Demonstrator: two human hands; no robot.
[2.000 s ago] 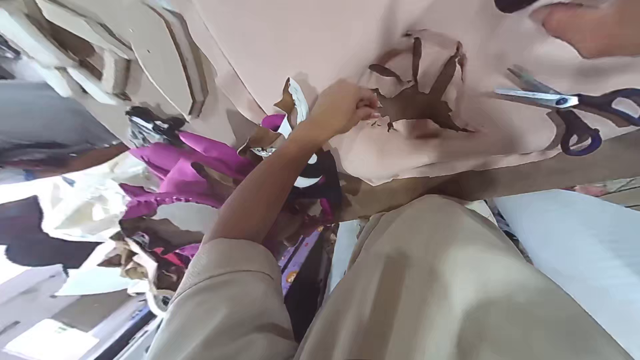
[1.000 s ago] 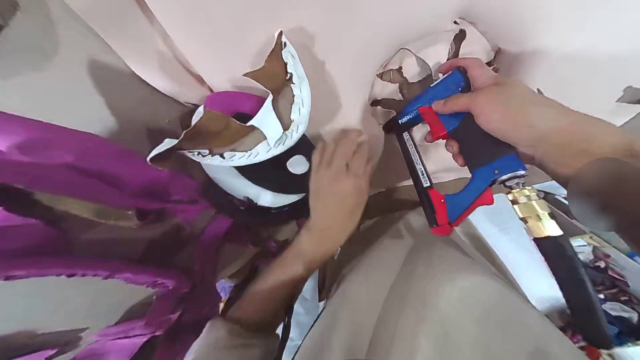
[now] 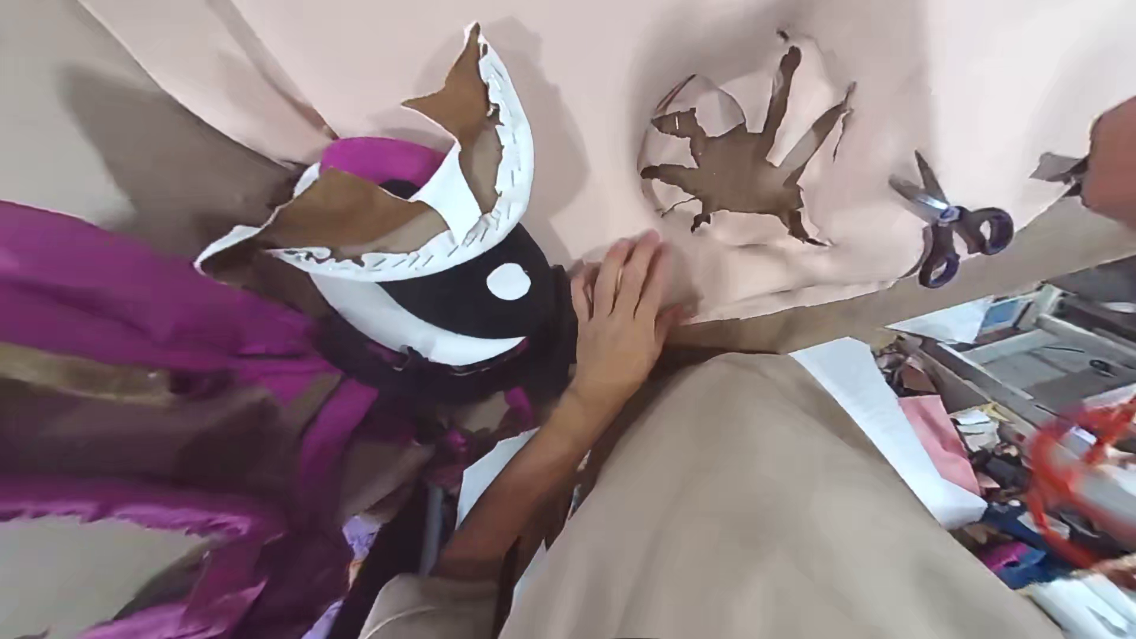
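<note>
My left hand point(image 3: 621, 311) lies palm down, fingers slightly apart, at the near edge of a pale pink sheet of material point(image 3: 603, 53). Its side meets a round black piece point(image 3: 444, 297) with a white crescent and white dot. Over that piece rests a curved white strip point(image 3: 519, 160) with stitch-like marks and brown flaps. A ragged cut-out point(image 3: 737, 169) in the pink sheet shows brown beneath. Scissors point(image 3: 954, 217) with dark handles lie on the sheet to the right, blades partly apart. My right hand cannot be made out; the staple gun is out of view.
Magenta material point(image 3: 89, 284) with cut openings spreads at the left. A reddish-brown shape point(image 3: 1114, 164) enters at the right edge. Below right are a white sheet point(image 3: 887, 426), a blurred red coil point(image 3: 1074, 479), a frame-like structure point(image 3: 1021, 337) and mixed scraps.
One second ago my right hand held a blue and red staple gun over the cut-out; both have left the view. My left hand stays beside the black piece.
</note>
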